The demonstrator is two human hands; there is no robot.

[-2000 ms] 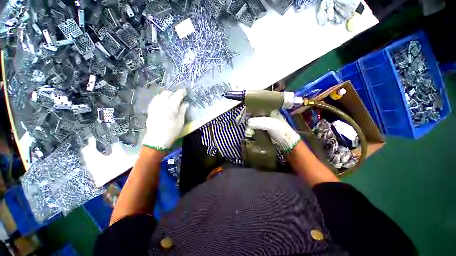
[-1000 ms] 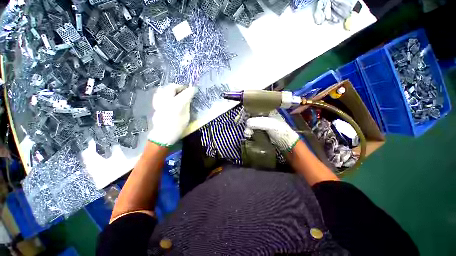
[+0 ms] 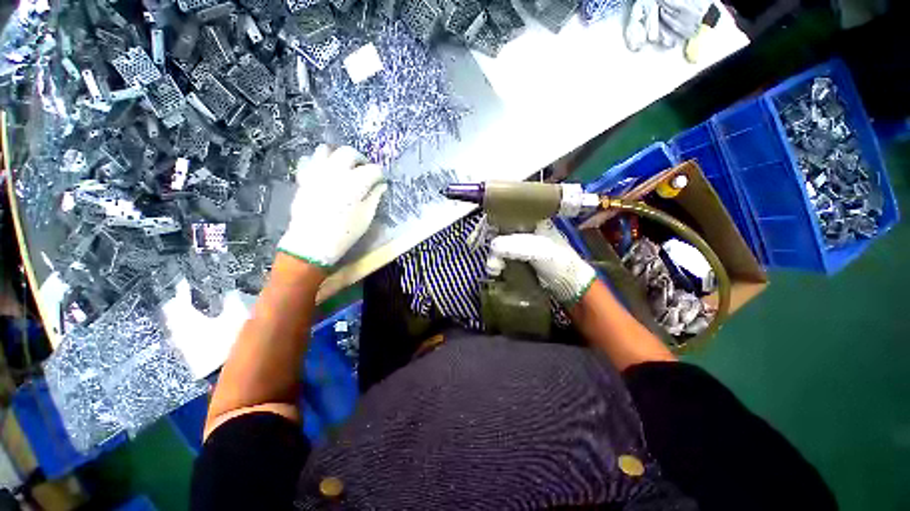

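My right hand (image 3: 547, 261), in a white knit glove, holds the olive-green rivet gun (image 3: 521, 202) over my lap; its dark nose points left over the bench edge. My left hand (image 3: 337, 203), in a white knit glove with a green cuff edge, is over the bench near its edge, fingers bent; whether it holds anything I cannot tell. The loose heap of rivets (image 3: 384, 95) lies beyond it, with a small group of rivets (image 3: 419, 196) just to its right. A pile of grey metal brackets (image 3: 215, 90) lies to the left.
Striped cloth (image 3: 444, 271) lies on my lap. An open carton (image 3: 733, 250) with silver bits stands at the right, the air hose (image 3: 720, 269) curving over it. Blue bins (image 3: 763, 170) hold grey parts. A bag of rivets (image 3: 125, 369) lies at the bench corner, pale gloves (image 3: 664, 22) at the far end.
My left hand went right toward the small rivet group, then moved slightly back left and away from me, turning at the wrist. My right hand and the gun stay nearly still.
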